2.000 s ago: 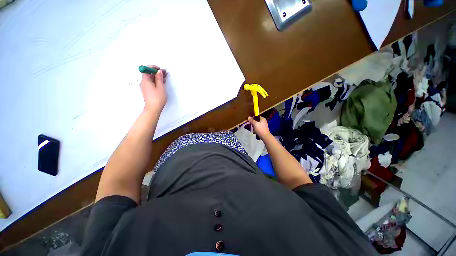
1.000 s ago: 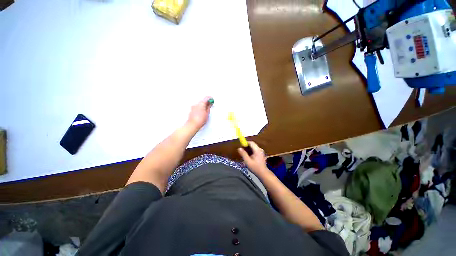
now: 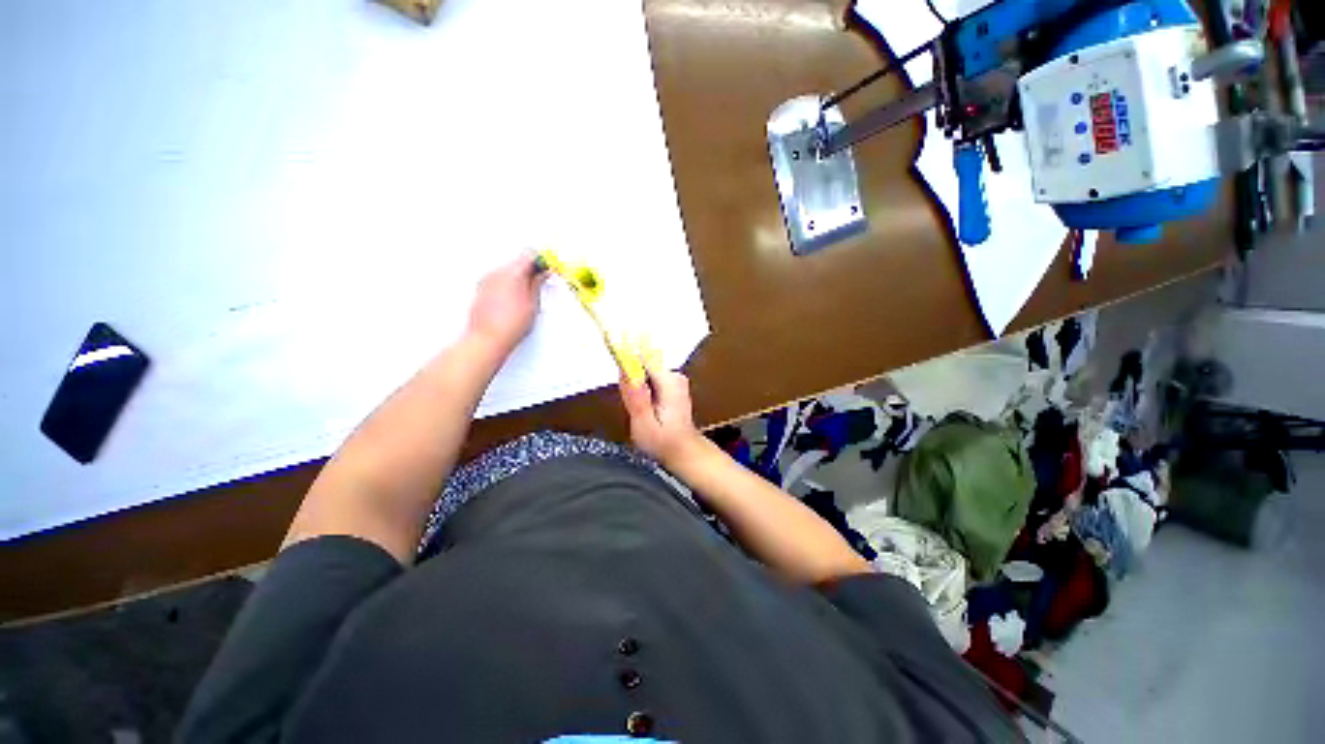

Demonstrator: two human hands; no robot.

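Note:
My left hand point(image 3: 506, 302) is over the white marker paper point(image 3: 291, 189) and holds the green marker point(image 3: 539, 265), mostly hidden by the fingers. My right hand point(image 3: 660, 411) grips the handle end of the yellow hammer-shaped tool point(image 3: 593, 298) near the lay's front right corner. The tool's blurred head is beside my left fingertips, over the paper; I cannot tell if it touches the paper or the marker.
A black phone point(image 3: 95, 393) lies on the paper at left. The blue and white cutting machine point(image 3: 1112, 124) stands at right, its silver base plate point(image 3: 818, 182) on the brown table point(image 3: 741, 276). A cut piece point(image 3: 1003, 255) lies beside it. Scraps cover the floor.
The view has shifted, bringing the machine into sight. The yellow tool has moved from beyond the table's edge to over the paper, close to my left hand. Both hands keep their holds.

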